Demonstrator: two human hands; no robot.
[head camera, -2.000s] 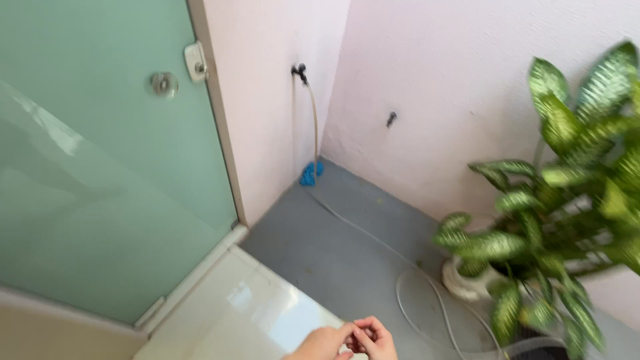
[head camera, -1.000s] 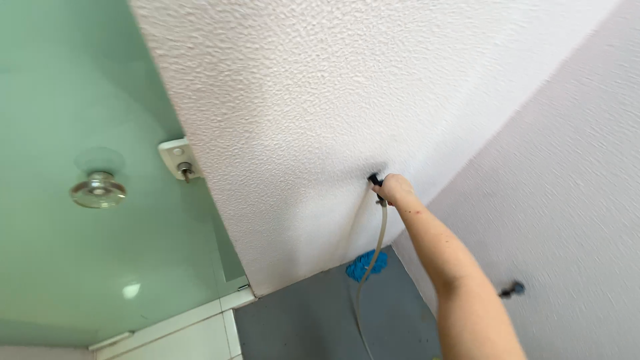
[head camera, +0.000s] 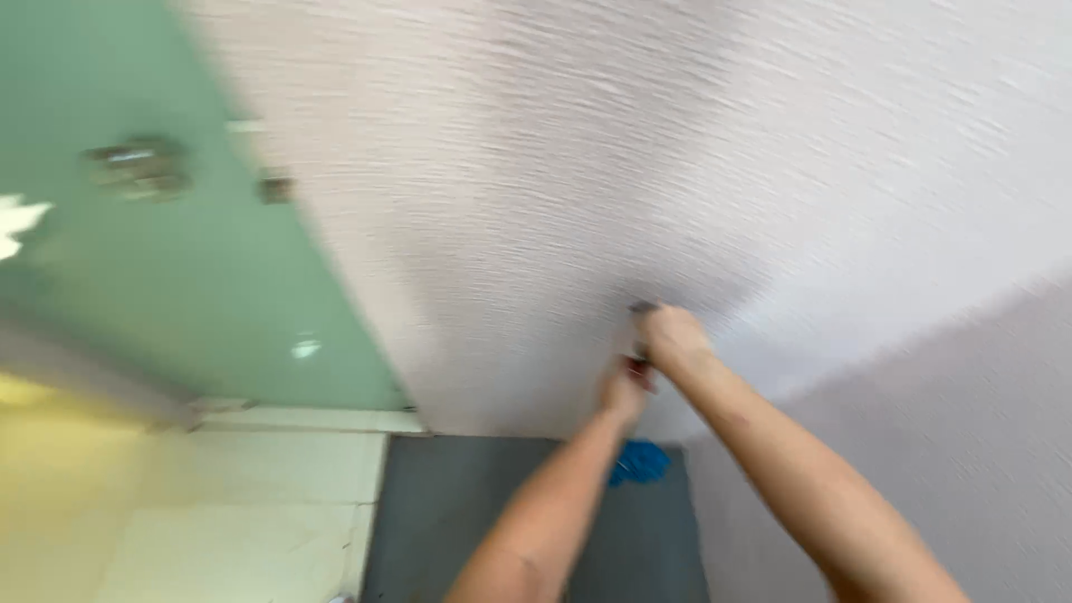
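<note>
My right hand (head camera: 674, 335) is closed around a dark wall tap (head camera: 643, 307) on the textured white wall; only the tap's edge shows past the fingers. Just below it, my left hand (head camera: 624, 389) is at the tap's outlet, with a small dark red thing at its fingers, too blurred to name. Whether the left hand grips the outlet or the hose end cannot be told. The hose is mostly hidden behind my left arm. On the grey floor beneath the hands lies a blue bundle (head camera: 641, 462).
A green glass door (head camera: 209, 285) with a round knob (head camera: 141, 167) and a lock (head camera: 275, 188) stands on the left. Pale floor tiles (head camera: 243, 536) meet the grey floor (head camera: 469, 502) below. Another wall (head camera: 946, 435) rises close on the right.
My left hand has come into view and reached up below the tap. My right hand stays at the tap, where it was a second ago. The view has shifted and is blurred.
</note>
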